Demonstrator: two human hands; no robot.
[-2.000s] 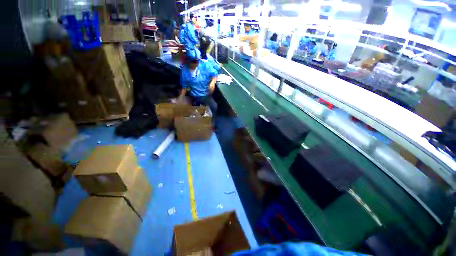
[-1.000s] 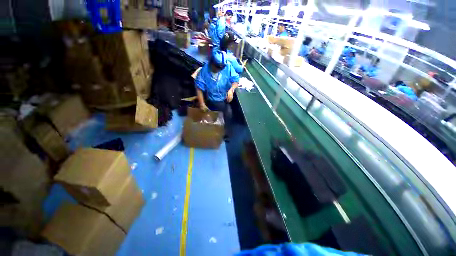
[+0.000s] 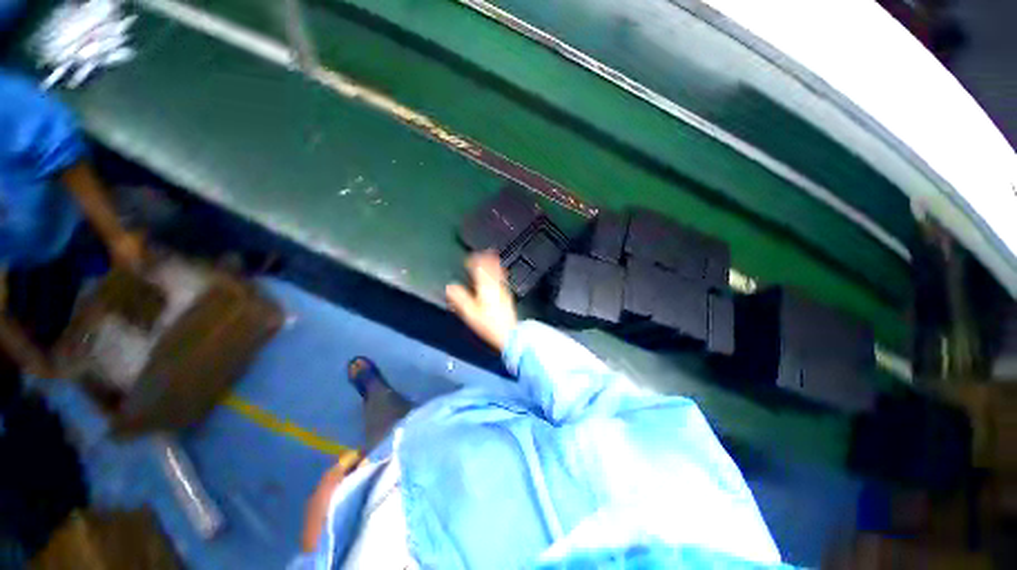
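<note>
My right hand (image 3: 486, 303) reaches over the green belt, fingers apart, at the near left edge of an open black box (image 3: 535, 254) with recessed compartments. It holds nothing that I can see; whether the fingertips touch the box is unclear. A plain black box (image 3: 501, 217) lies against the open one. Several closed black boxes (image 3: 666, 292) lie side by side to the right. My left hand (image 3: 328, 492) hangs low at the lower left beside my blue smock, blurred and partly hidden; its fingers are not clear.
The green belt (image 3: 268, 189) has a worn divider strip (image 3: 480, 150). More dark boxes (image 3: 825, 351) lie farther right. At left, a person in blue (image 3: 34, 167) has hands at an open carton (image 3: 206, 345). A white roll (image 3: 187, 490) lies on the blue floor.
The view has swung down and right onto the belt. My right hand and left hand have come into view, the right one over the belt. The other person and carton now show at the far left.
</note>
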